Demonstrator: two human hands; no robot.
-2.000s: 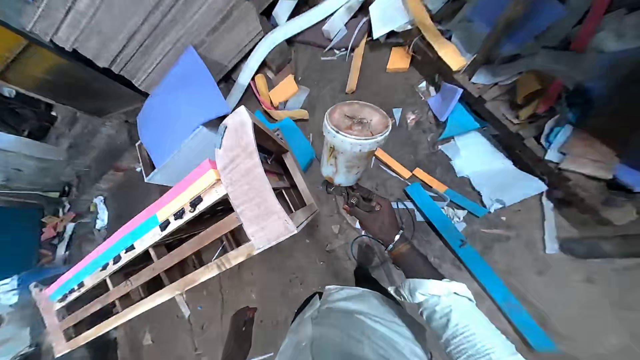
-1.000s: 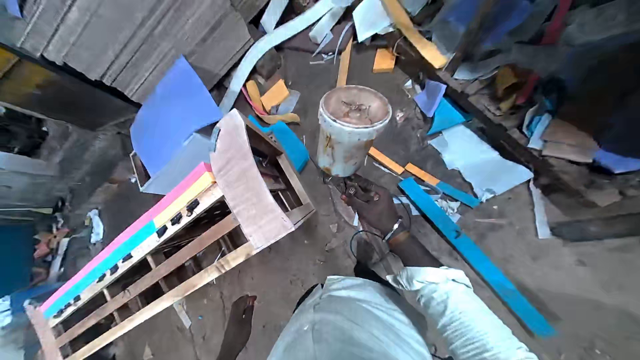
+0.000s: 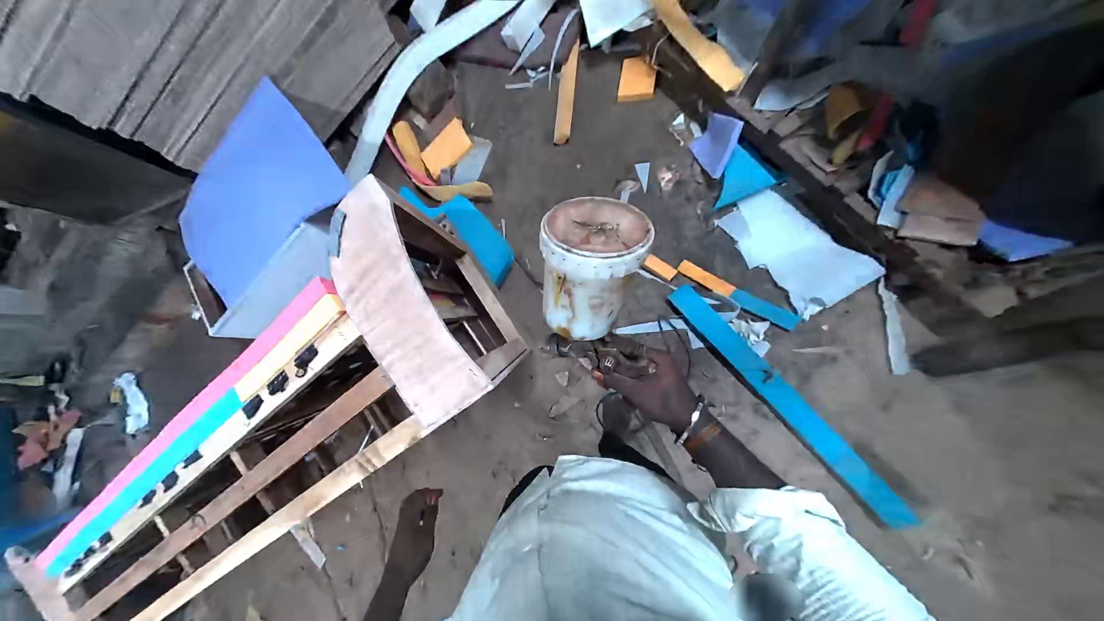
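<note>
My right hand (image 3: 651, 384), with a bracelet at the wrist, is closed around a dark metal tool (image 3: 612, 355) with a thin cord or hose. It is low, just in front of a stained white plastic bucket (image 3: 585, 297) with a dirty, sunken lid. The exact kind of tool cannot be told. My left hand is not in view; the dark limb (image 3: 416, 530) at the lower left looks like a bare foot. To the left lies a wooden furniture frame (image 3: 302, 457), with a pale curved end panel (image 3: 401, 310) and pink, cream and blue foam strips (image 3: 164, 466) along its edge.
A long blue foam strip (image 3: 793, 405) lies right of my hand. Blue foam sheet (image 3: 259, 190) stands behind the frame. Orange foam pieces (image 3: 636, 79), a white sheet (image 3: 798, 250) and other scraps litter the floor beyond the bucket. Grey corrugated panels (image 3: 198, 69) stand at the upper left.
</note>
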